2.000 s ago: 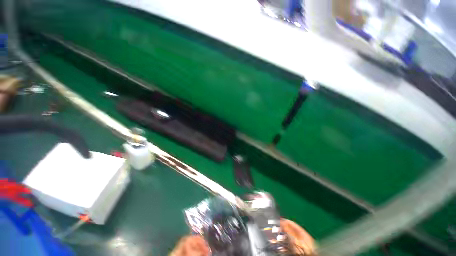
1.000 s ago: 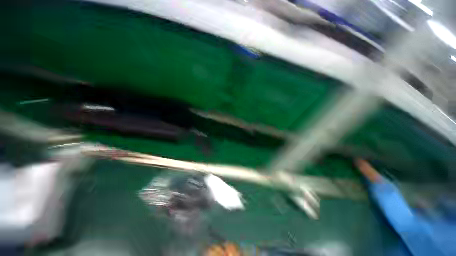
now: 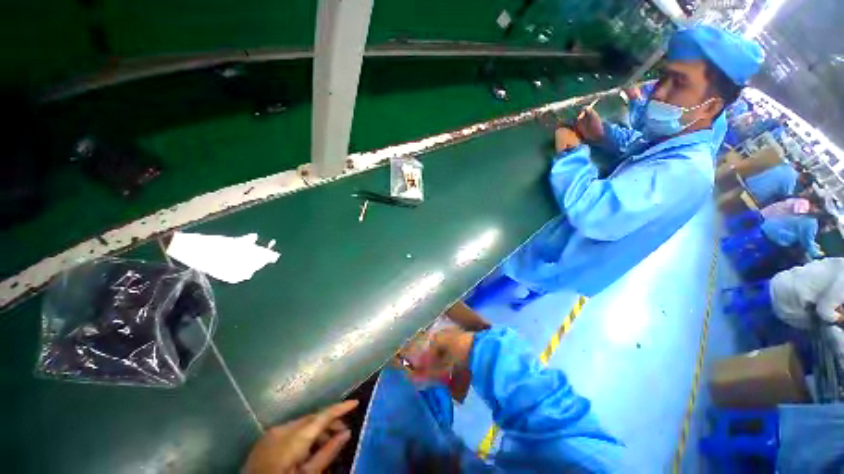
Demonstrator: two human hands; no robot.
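A clear plastic bag with a dark tangle inside (image 3: 116, 319) lies at the left of the green bench (image 3: 333, 268). A flat white cloth-like piece (image 3: 222, 255) lies just right of it. My left hand (image 3: 301, 444) is at the bottom edge of the view, partly cut off, fingers spread, with nothing visible in it. My right hand (image 3: 440, 356), in a blue sleeve, is by the bench's near edge. It is blurred, its fingers are bent, and whether it holds something cannot be told.
A small clear bag (image 3: 407, 179), a thin dark stick and a small pale stick (image 3: 363, 211) lie near the chipped rail (image 3: 250, 190). A white post (image 3: 338, 88) rises there. Dark phone units (image 3: 125, 167) are beyond the rail. A masked worker in blue (image 3: 639, 176) is at the right.
The view has swung right and steadied. The worker, the floor and both my hands now show. The phone-like item at my hands two seconds ago is not visible.
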